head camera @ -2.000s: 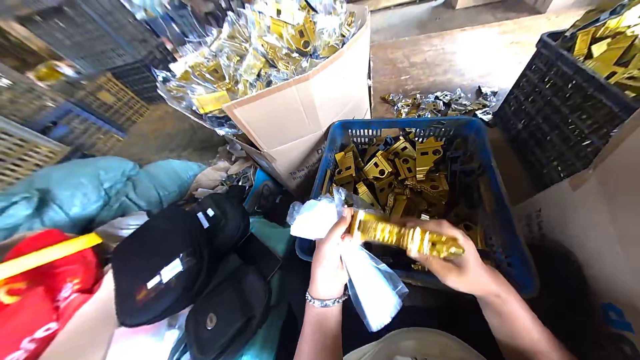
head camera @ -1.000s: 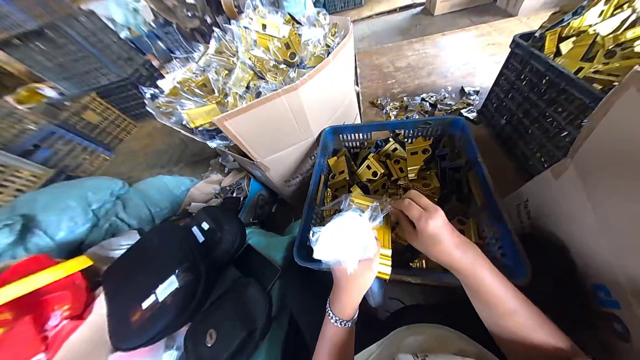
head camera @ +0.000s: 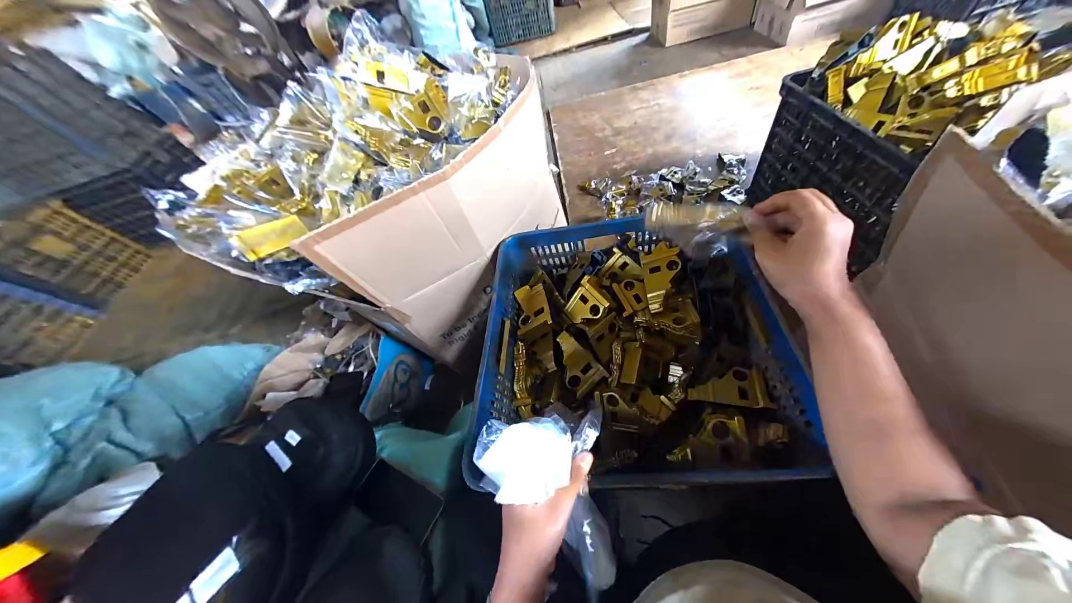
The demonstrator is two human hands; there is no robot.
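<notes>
My left hand (head camera: 548,502), low in the middle of the view, grips a bunch of clear plastic bags (head camera: 590,536) and a white wad (head camera: 528,461). My right hand (head camera: 802,243) is raised over the far right corner of a blue plastic basket (head camera: 653,479), its fingers closed on the end of a blurred, clear-bagged bundle of gold parts (head camera: 687,216). Gold-coloured metal brackets (head camera: 586,301) with round holes fill the basket in a loose heap. Beyond its far rim, small bagged parts (head camera: 670,186) lie on a brown board.
A cardboard box (head camera: 452,243) piled with bagged gold parts stands at the left. A black crate (head camera: 829,159) of gold parts is at the far right, with another cardboard box (head camera: 997,318) nearer. Black bags (head camera: 226,494) and teal sacks (head camera: 151,419) lie at the left.
My right hand has moved from beside my left hand to the basket's far right corner with the bagged bundle. The gold stack has left my left hand, which still holds the plastic bags.
</notes>
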